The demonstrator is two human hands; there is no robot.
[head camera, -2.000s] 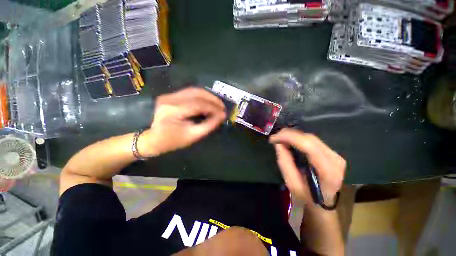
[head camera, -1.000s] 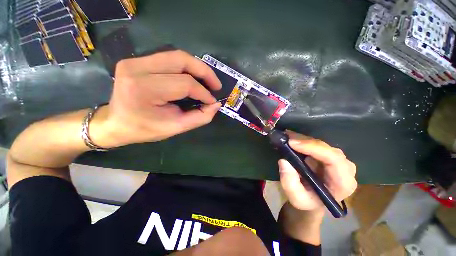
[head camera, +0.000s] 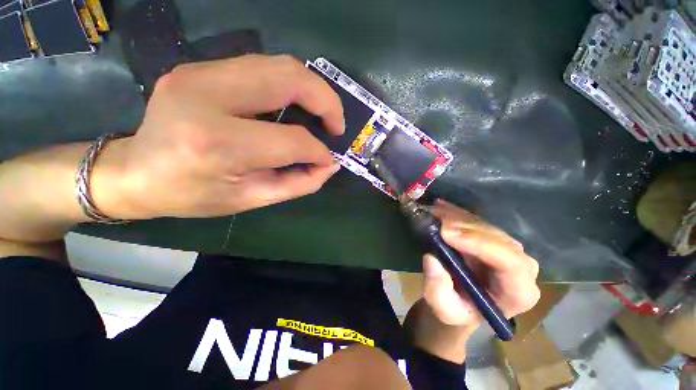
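A white circuit board with a red-patched end lies slanted on the dark green mat. A dark LCD screen lies over its left part, its orange flex cable on the board's pads. My left hand reaches over the screen, one finger at its surface. Its thumb and another finger pinch at the board's lower edge; a thin strand, seemingly solder wire, trails below the hand. My right hand holds the black soldering iron, its metal tip reaching over the board to the flex cable area.
Stacked boards stand at the upper right. LCD modules with orange tails lie at the upper left. A dark flat patch lies beside them. A dull yellow-brown round thing is at the right edge, with cardboard below the bench.
The view has moved closer. The screen now lies on the board with its flex cable at the pads. The right hand has brought the iron's tip over the board, where it stays.
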